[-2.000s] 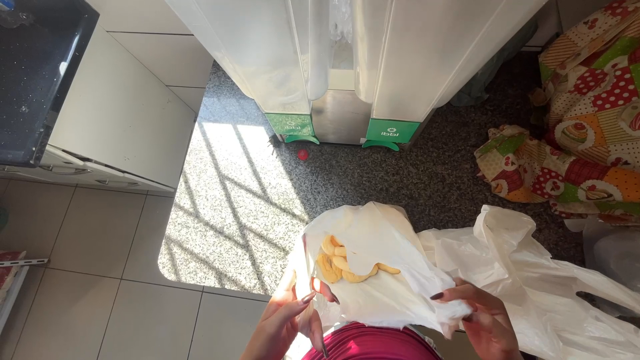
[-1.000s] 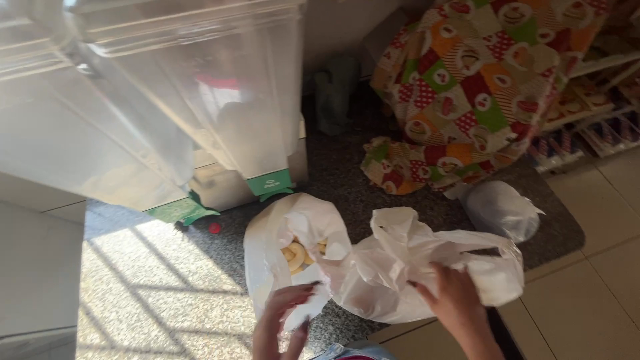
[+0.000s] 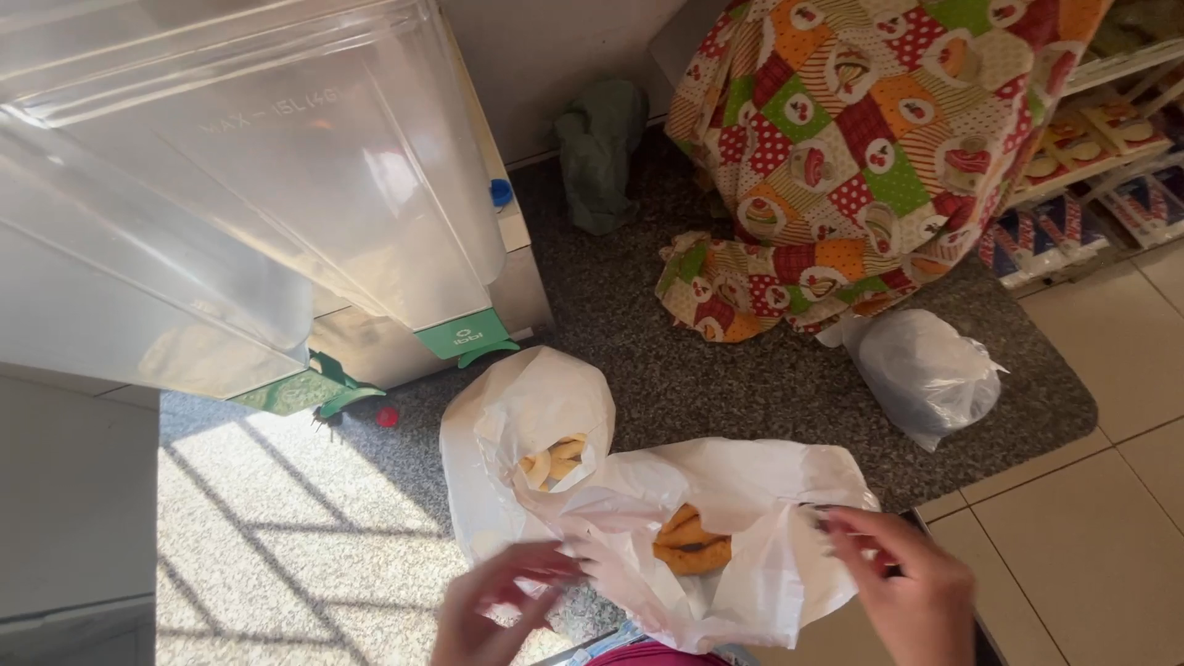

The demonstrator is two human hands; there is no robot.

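Low in the head view, a white plastic bag (image 3: 777,481) lies on the granite counter with its mouth spread, and browned twisted pieces of food (image 3: 692,541) show inside. My left hand (image 3: 504,601), slightly blurred, is at this bag's left edge with the fingers bent. At the opposite edge, my right hand (image 3: 902,578) pinches the plastic between thumb and fingers. Just left of this bag stands another white plastic bag (image 3: 527,398), its mouth open around paler twisted pieces (image 3: 555,461). Whether the left fingertips grip the plastic cannot be told for certain.
Two clear drink dispensers (image 3: 370,185) with green taps stand at the left, a small red cap (image 3: 387,416) near them. A patterned cloth (image 3: 832,157) covers something at the back right. A knotted clear bag (image 3: 925,375) lies near the counter's right edge (image 3: 1036,398), with stocked shelves (image 3: 1073,176) beyond.
The view has swung right. The second bag's mouth has been opened, and browned pieces now show in it. The bag with pale pieces, between my hands two seconds ago, now stands apart from them.
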